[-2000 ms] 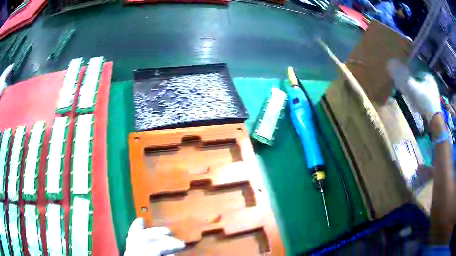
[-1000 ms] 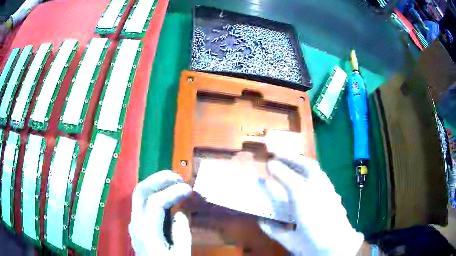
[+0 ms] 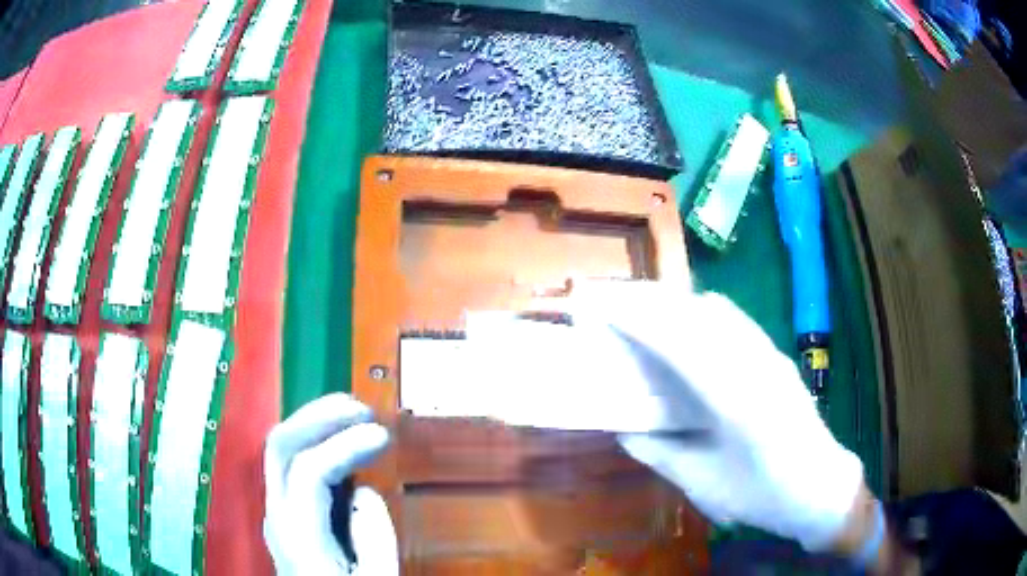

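The orange-brown fixture (image 3: 377, 281) lies in front of me. A white backing piece (image 3: 439, 377) lies at its middle pocket. My right hand (image 3: 732, 416), in a white glove, holds white material over the right part of this pocket; overlap and glare hide whether it is one piece or more. My left hand (image 3: 327, 484), also gloved, is at the fixture's left edge with thumb and fingers apart and nothing visible in it. The top pocket (image 3: 473, 248) is empty. The lower pocket is blurred.
A black tray of tiny screws (image 3: 541, 96) sits beyond the fixture. Board-and-panel units (image 3: 141, 214) stand in rows on the red sheet (image 3: 265, 338) at left. At right lie another unit (image 3: 732, 180), the blue electric screwdriver (image 3: 802, 236) and a brown carton (image 3: 923, 315).
My right hand has come from the carton to the fixture. Since one second ago, the white piece has gone from tilted to nearly level at the middle pocket. My left hand remains at the left edge.
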